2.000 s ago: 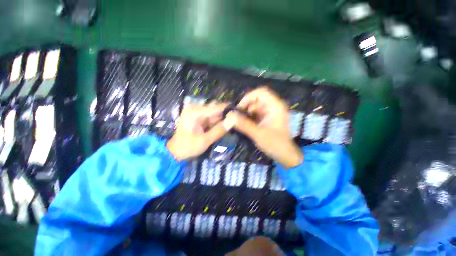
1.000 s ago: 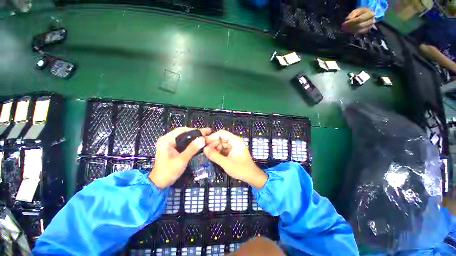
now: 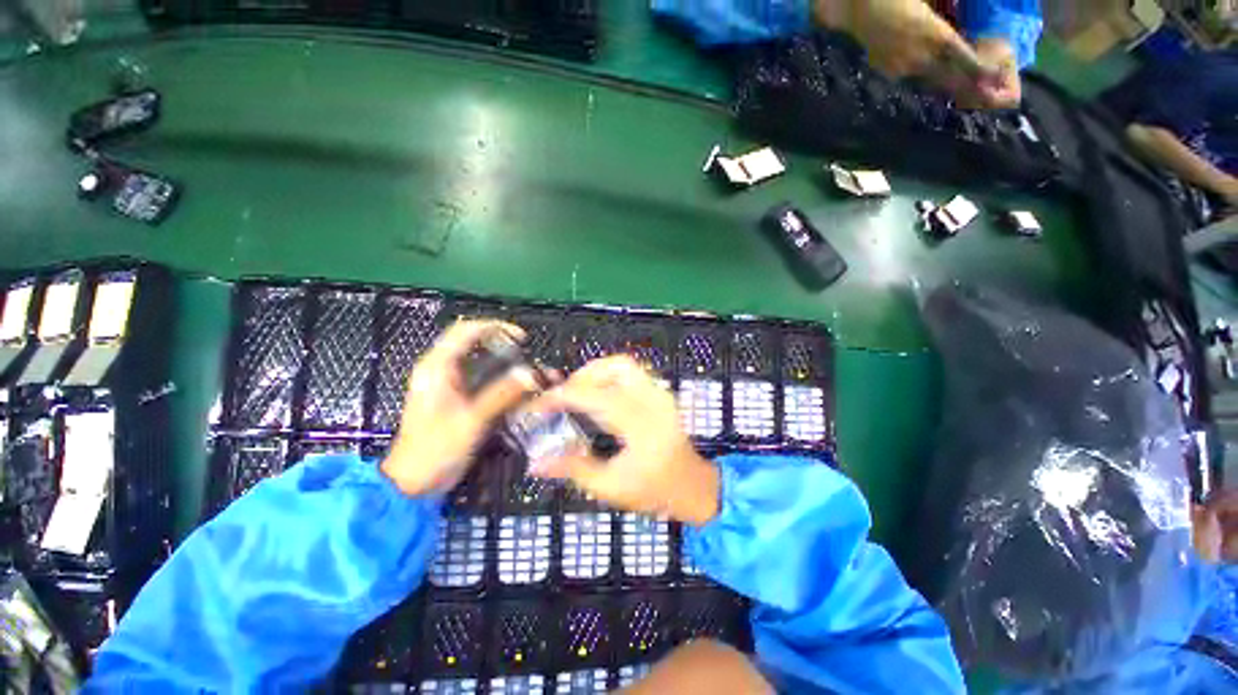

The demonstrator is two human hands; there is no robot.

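Observation:
My left hand (image 3: 455,401) holds a dark phone housing (image 3: 492,364) above the large black blister tray (image 3: 319,435). My right hand (image 3: 631,441) is against my left hand, its fingers on a blurred silvery part (image 3: 547,437) at the lower end of the housing. I cannot tell if that part is joined to the housing. A small black round end shows between my right fingers. Keypad housings (image 3: 587,547) lie in the tray pockets below and to the right of my hands.
A screen tray (image 3: 84,475) is at the left. Part-built phones (image 3: 807,245) and white screen parts (image 3: 749,166) lie on the green bench (image 3: 340,177). A crumpled plastic bag (image 3: 1059,489) is at the right. Another person's hands (image 3: 988,79) work over a black tray at the top right.
The housing has tilted in my left hand. My right hand has moved slightly down and now has a silvery part at its fingers. Another person's second hand has come into view at the top.

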